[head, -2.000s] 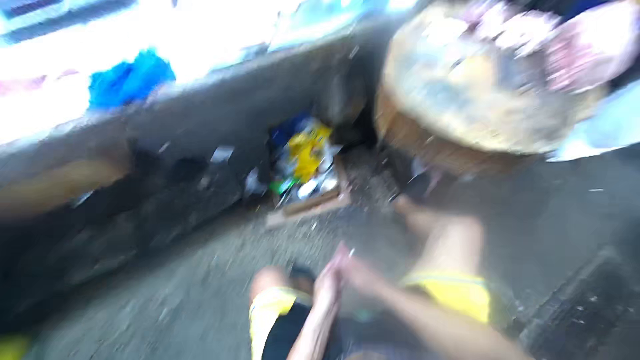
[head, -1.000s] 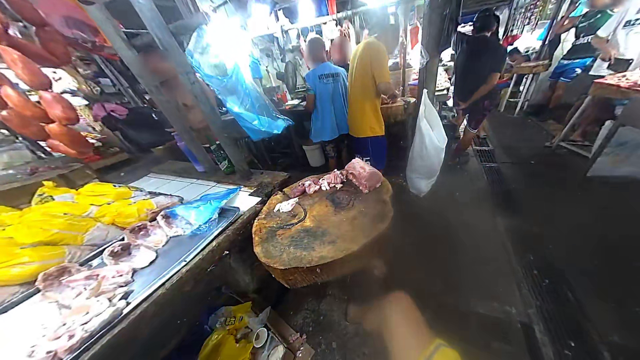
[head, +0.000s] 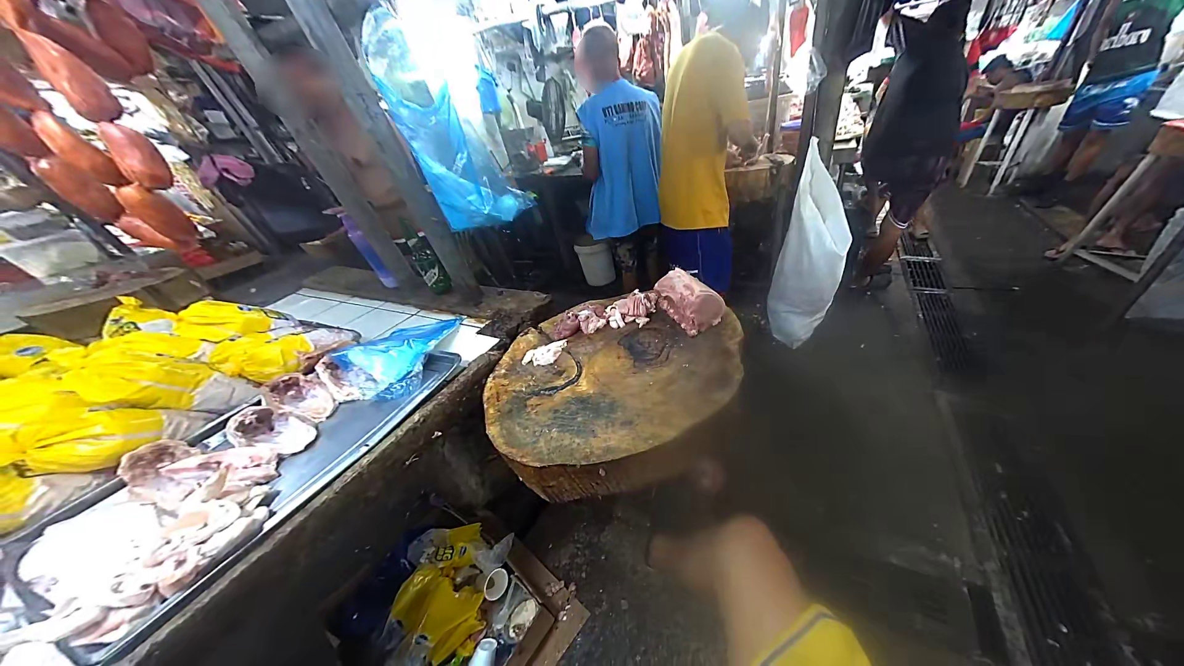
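Neither of my hands is in view. At the lower middle, a blurred bare leg (head: 745, 573) with yellow cloth at its upper end extends toward the foot of a thick round wooden chopping block (head: 610, 407). On the block's far side lie a large chunk of raw meat (head: 689, 301), smaller meat pieces (head: 606, 313) and a pale scrap (head: 545, 352). To the left, metal trays (head: 356, 435) hold raw meat cuts (head: 268, 428), yellow plastic bags (head: 102, 407) and a blue plastic bag (head: 398, 356).
A cardboard box (head: 555, 606) of rubbish sits below the counter edge (head: 305, 546). A white sack (head: 809, 259) hangs beside a post right of the block. Two people (head: 620, 157) (head: 700, 139) stand beyond it. A floor drain grate (head: 934, 305) runs along the right. Sausages (head: 139, 157) hang at upper left.
Two seconds ago my hands were together between my knees; they are out of view now. The view has swung up toward the stalls.
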